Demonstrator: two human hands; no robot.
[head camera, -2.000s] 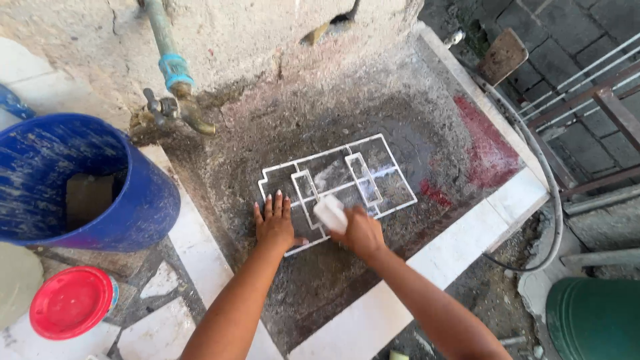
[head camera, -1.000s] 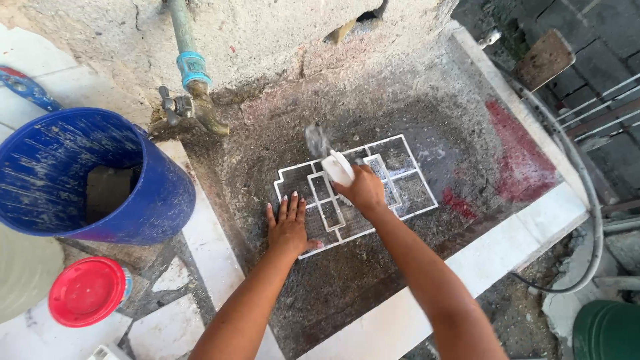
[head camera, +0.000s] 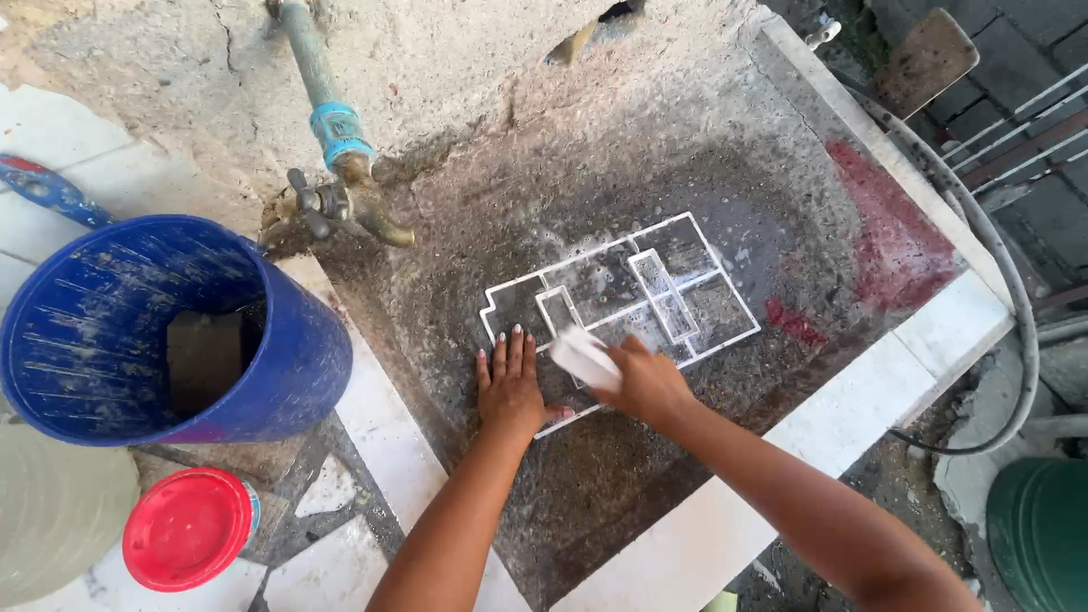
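A flat white frame (head camera: 738, 338) with rectangular openings lies on the wet floor of a concrete wash basin (head camera: 595, 493). My left hand (head camera: 512, 387) rests palm down, fingers apart, on the frame's near left part. In my right hand (head camera: 642, 378) is a white handled object, perhaps a scrub brush (head camera: 585, 357), blurred and over the lower middle of the frame. Its underside is hidden. Suds show around and inside the frame.
A brass tap (head camera: 374, 208) sticks out from the wall at the basin's back left. Left of the basin stand a blue bucket (head camera: 310, 357) and a red-lidded tub (head camera: 185, 529). A grey hose (head camera: 1016, 289) curves past the tiled right rim; a green container (head camera: 1041, 527) is beyond.
Since one second ago, my right hand has moved the white object from the frame's far edge toward its near side. My left hand stays flat at the frame's left part.
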